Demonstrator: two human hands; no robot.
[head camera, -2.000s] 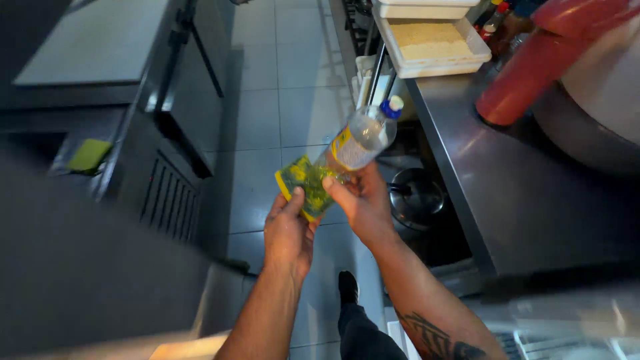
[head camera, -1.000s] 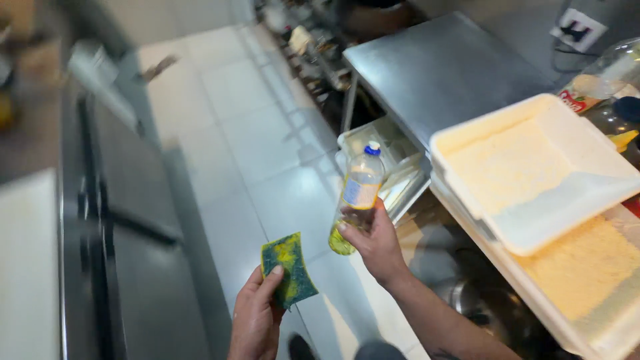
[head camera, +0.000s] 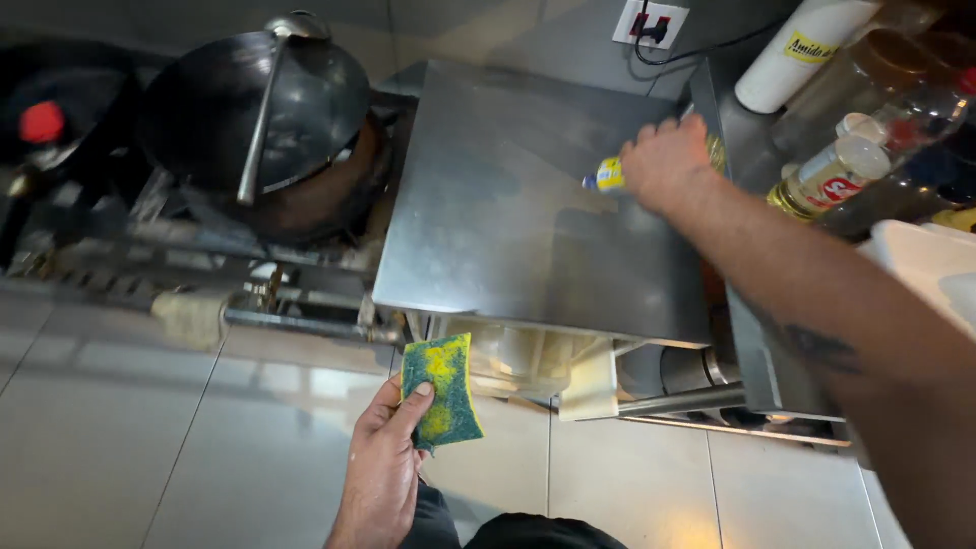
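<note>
A green and yellow scouring sponge (head camera: 441, 393) is pinched between the thumb and fingers of my left hand (head camera: 393, 446), below the front edge of a stainless steel table (head camera: 526, 206). My right hand (head camera: 667, 164) reaches over the right side of that table, its fingers around a clear plastic bottle (head camera: 610, 174) with a yellow label and blue cap. The bottle lies tilted with its cap to the left; my hand hides its middle. Whether it touches the tabletop cannot be told.
On the stove at left stand a wok (head camera: 206, 114) with a metal ladle (head camera: 263, 122) and a second dark pan (head camera: 46, 84). A wall socket (head camera: 650, 24) holds a plug with a black cord. Several bottles and jars (head camera: 846, 164) stand at right, near a white tray (head camera: 923, 267).
The view has swung to the stove and steel table. My right hand has carried the bottle over the table and tipped it from upright. My left hand still holds the sponge.
</note>
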